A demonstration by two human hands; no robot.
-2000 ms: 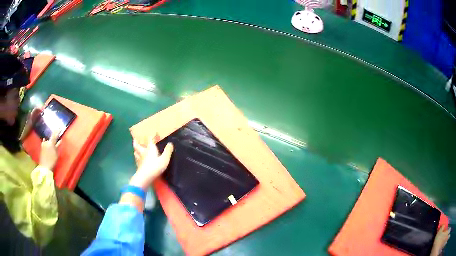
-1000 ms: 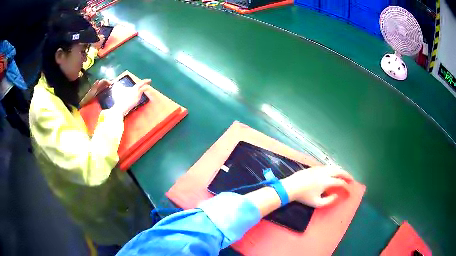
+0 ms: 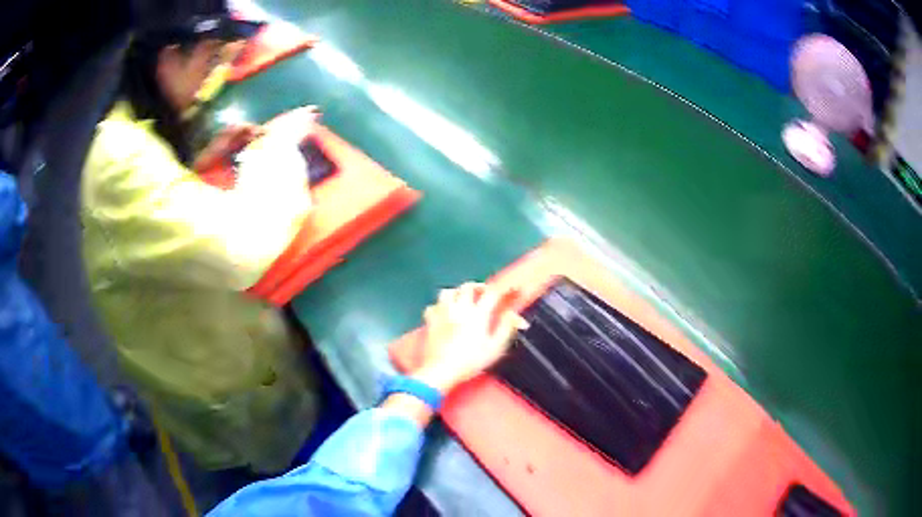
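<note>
A dark tablet [image 3: 607, 374] lies flat on an orange-red foam tray [image 3: 495, 434] in front of me, with pale streaks of lamp light across its glass. My left hand [image 3: 470, 328], with a blue band on the wrist, is over the tray's left corner. Its fingers are spread, and the fingertips are at the tablet's upper left edge; whether they touch it is too blurred to tell. The hand holds nothing. My right hand is out of the picture. Part of a second dark tablet [image 3: 807, 503] shows at the bottom right edge.
A person in yellow [image 3: 182, 222] works at the left over another foam tray [image 3: 354, 217] with a dark device [image 3: 316, 162]. A blue sleeve [image 3: 51, 374] shows at the far left. The green bench [image 3: 647, 192] curves rightward, with a pink-white fan [image 3: 831, 86] beyond it.
The view has swung left since the earliest frame. From one second ago, my left hand has moved back from beyond the tablet's right side to its left edge. The tray's and tablet's angle in view has changed.
</note>
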